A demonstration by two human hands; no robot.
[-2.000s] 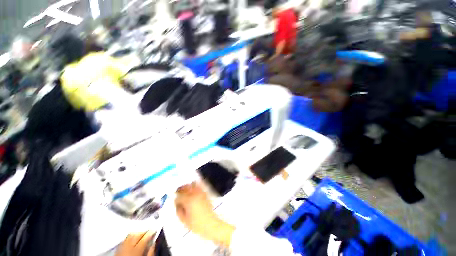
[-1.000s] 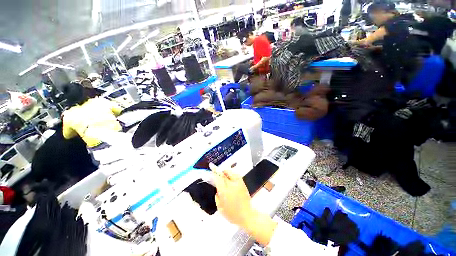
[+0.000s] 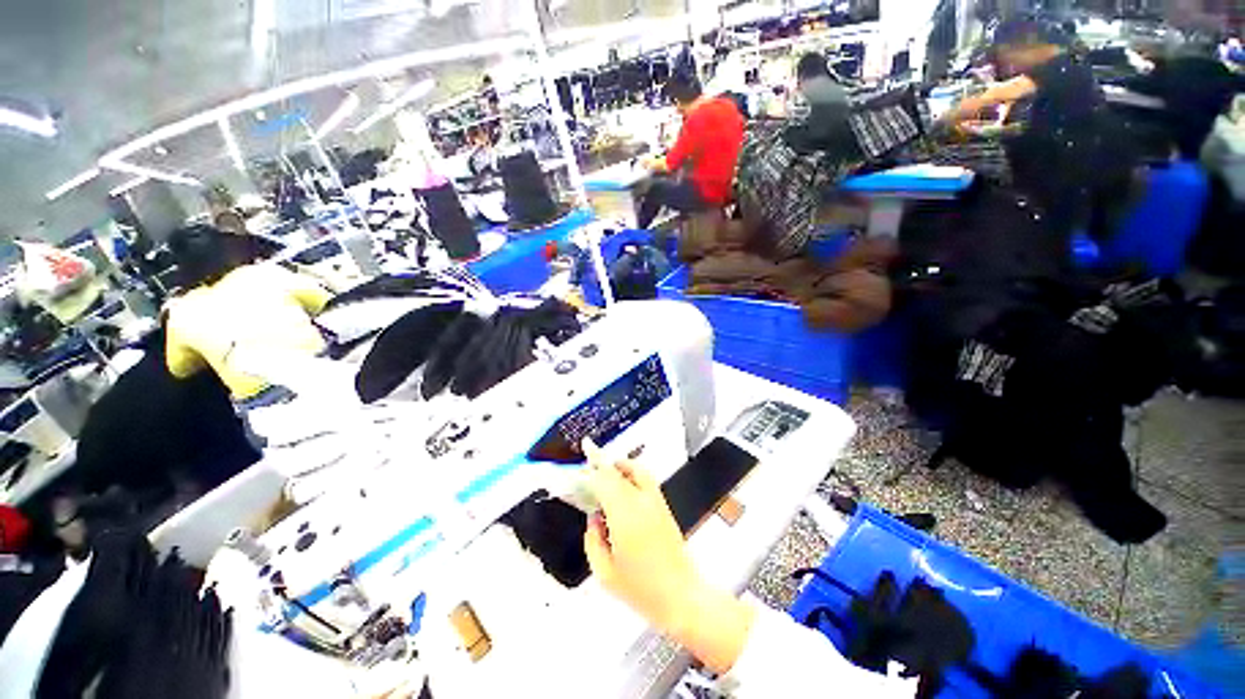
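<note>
A white industrial sewing machine with a blue stripe stands on a white table in front of me. My right hand reaches from the lower right, with its index fingertip at the lower edge of the dark control panel. It holds nothing that I can see. A black piece lies on the table behind the machine arm, partly hidden by my hand. The needle area is at the lower left. My left hand is out of the picture.
A smartphone lies right of the machine. A blue crate holds dark pieces at the lower right. Black panels stand at the lower left, and more fan out behind the machine. A person in yellow and others sit beyond.
The early view was blurred. My right hand has moved up from the machine bed to the control panel and stays there. My left hand, earlier at the bottom edge, has left the picture.
</note>
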